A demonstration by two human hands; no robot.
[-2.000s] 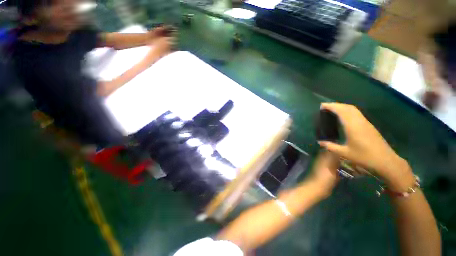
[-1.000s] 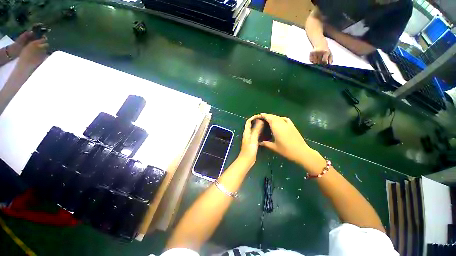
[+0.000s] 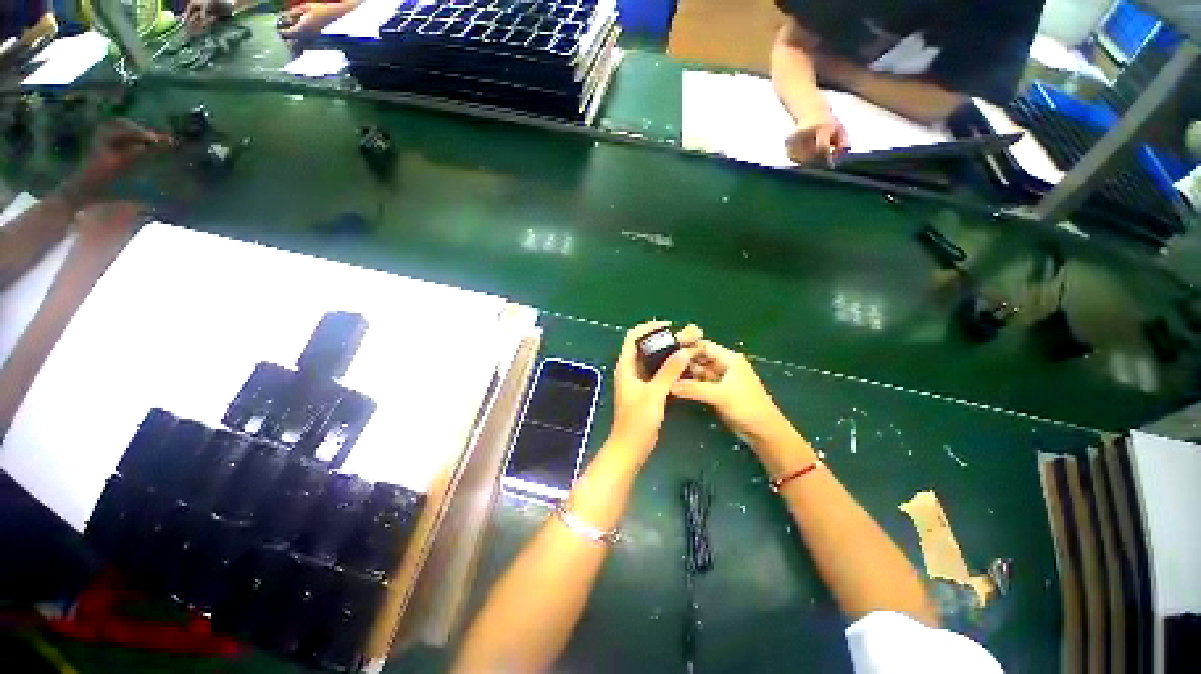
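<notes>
My left hand point(image 3: 638, 382) and my right hand point(image 3: 722, 381) meet in front of me around a small black case point(image 3: 657, 345) with a pale patch on its upper face. The left fingers wrap its left side and the right fingertips touch its lower right. A coiled thin black cord point(image 3: 697, 524) lies on the green bench below the hands, with a strand running toward me. Whether it joins the case is hidden by the hands.
Black cases point(image 3: 250, 514) stand in rows on a white sheet point(image 3: 408, 316) at left. A smartphone point(image 3: 552, 428) lies beside it. Tan scrap point(image 3: 939, 537) and layered boards point(image 3: 1096, 527) are at right. Corded parts point(image 3: 981, 313) lie on the belt. A person's hand point(image 3: 819, 140) works opposite.
The view has shifted, bringing the tan scrap into sight. My hands have turned the case so a pale patch shows. The person opposite now has a dark flat object at the hand.
</notes>
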